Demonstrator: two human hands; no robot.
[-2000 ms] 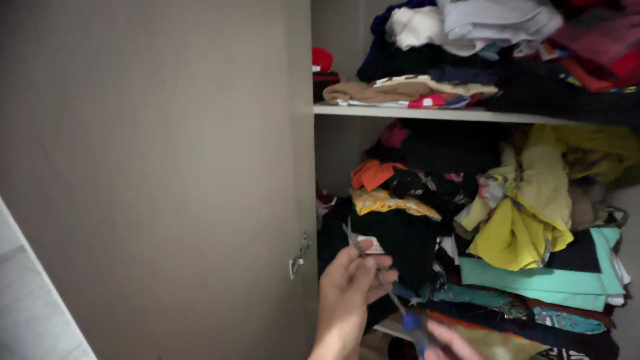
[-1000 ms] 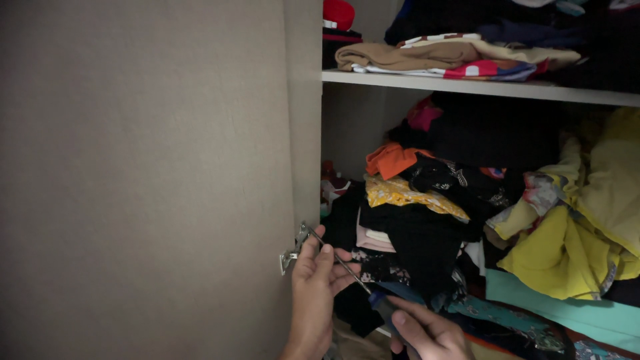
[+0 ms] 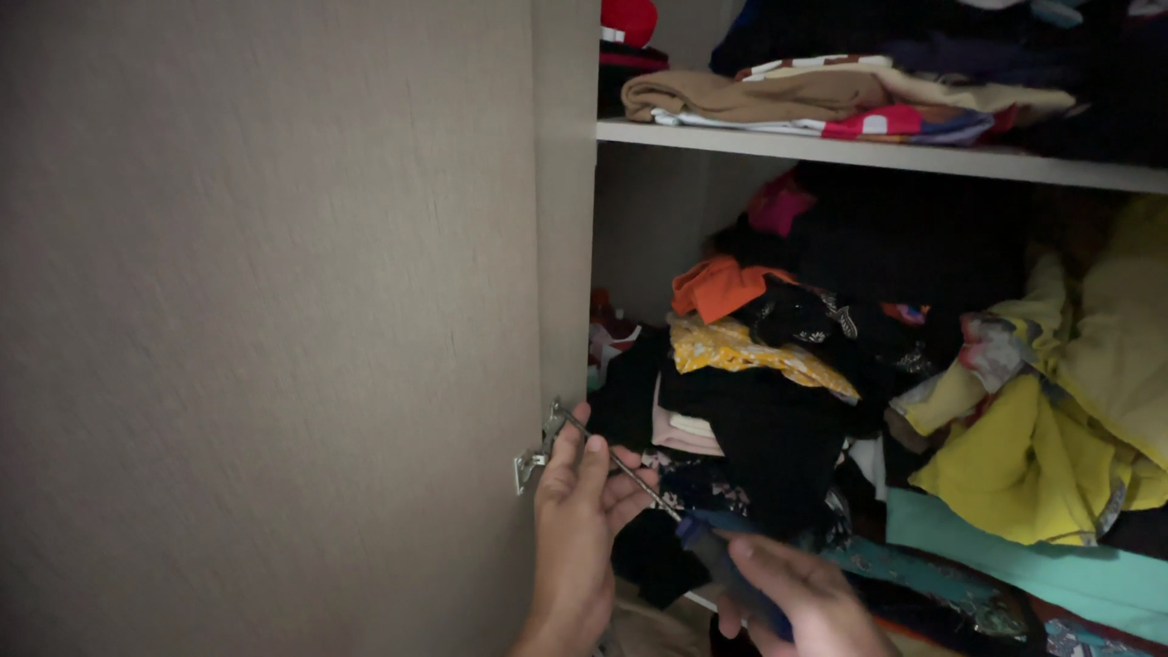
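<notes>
A metal cabinet hinge (image 3: 538,456) joins the edge of a wood-grain door to the cabinet's side panel. My right hand (image 3: 798,593) grips the dark blue handle of a screwdriver (image 3: 730,570) at the lower middle. Its long thin shaft slants up and left, and the tip is at or very near the hinge's upper end. My left hand (image 3: 579,511) is just right of the hinge, its fingertips around the front part of the shaft, steadying it. Whether the tip sits in a screw head is too small to tell.
The wood-grain door (image 3: 274,319) fills the left side. A white shelf (image 3: 876,160) bears folded clothes. Below it are heaped garments, among them an orange cloth (image 3: 721,285), a yellow garment (image 3: 1013,465) and a turquoise cloth (image 3: 1022,557).
Both hands and the screwdriver have moved to the hinge; two seconds ago the tip was up and right of it, away from the panel. The view has shifted closer to the cabinet.
</notes>
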